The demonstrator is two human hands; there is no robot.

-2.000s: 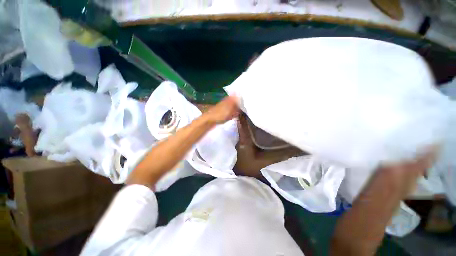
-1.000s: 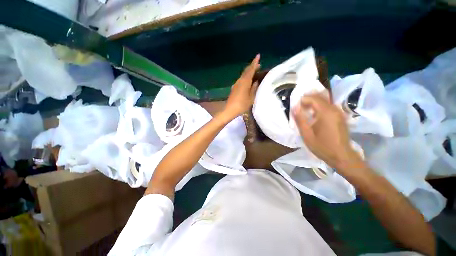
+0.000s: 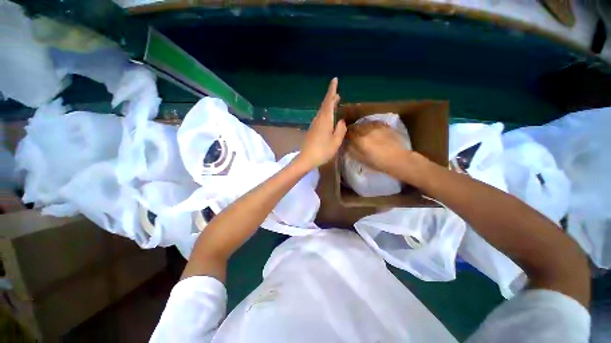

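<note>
A small open carton (image 3: 429,127) stands in front of me at the centre. A bagged unit (image 3: 375,181) sits inside it, towards its left side, with a gap on the right. My right hand (image 3: 377,144) reaches into the carton with its fingers on the top of the white bag; the fingertips are bunched and partly hidden. My left hand (image 3: 323,134) is flat and upright against the carton's left wall, with fingers extended and holding nothing.
Bagged units (image 3: 218,151) stand in a group on the left, and more bagged units (image 3: 529,171) on the right. An open-mouthed bag (image 3: 415,241) lies near my body. A large carton (image 3: 80,268) is lower left. A green channel (image 3: 281,60) runs beyond the carton.
The bagged unit first held up in its bag now sits down in the small carton. My right hand has moved left over it. The carton's opening now shows. My left hand stays beside it.
</note>
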